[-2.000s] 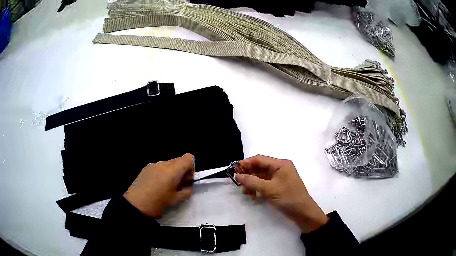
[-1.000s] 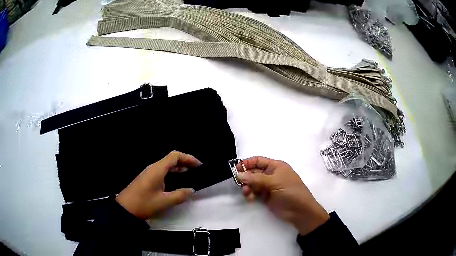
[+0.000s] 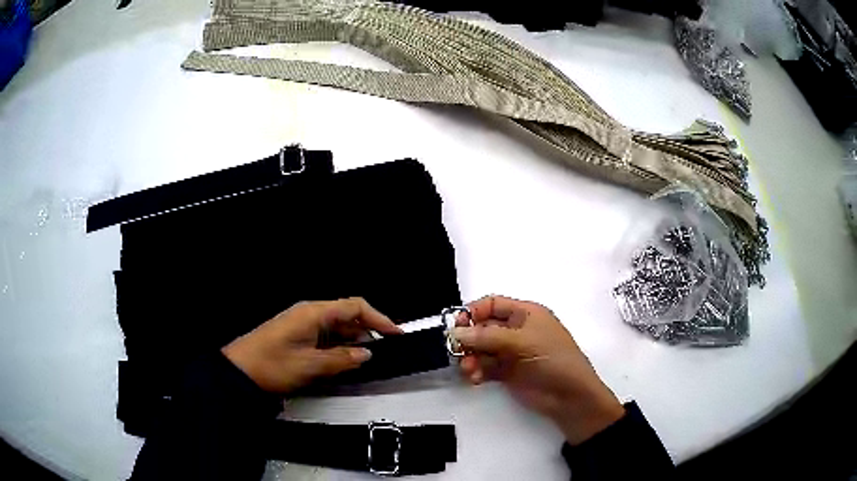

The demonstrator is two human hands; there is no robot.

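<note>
My right hand (image 3: 512, 348) pinches a silver slide buckle (image 3: 455, 331) at the lower right edge of the stack of unbuckled straps (image 3: 282, 244). My left hand (image 3: 305, 343) is left of it, thumb and fingers around a black strap (image 3: 409, 355) whose end meets the buckle. A pale strip shows between the fingertips and the buckle. How far the strap goes through the buckle cannot be told. One buckled strap (image 3: 216, 188) lies along the stack's upper edge. Another buckled strap (image 3: 418, 448) lies below my hands, its left part hidden by my left sleeve.
A clear bag of buckles (image 3: 681, 291) lies right of my hands. The beige straps bundle (image 3: 526, 103) runs across the back, its metal ends near the bag. A second hardware bag (image 3: 714, 66) is at the far right. Black piles (image 3: 536, 11) and a blue bin (image 3: 11, 38) show at the edges.
My left hand was open with thumb and fingers apart one second ago; it has now closed on the strap by the buckle. My right hand still holds the buckle. The whole view has shifted slightly.
</note>
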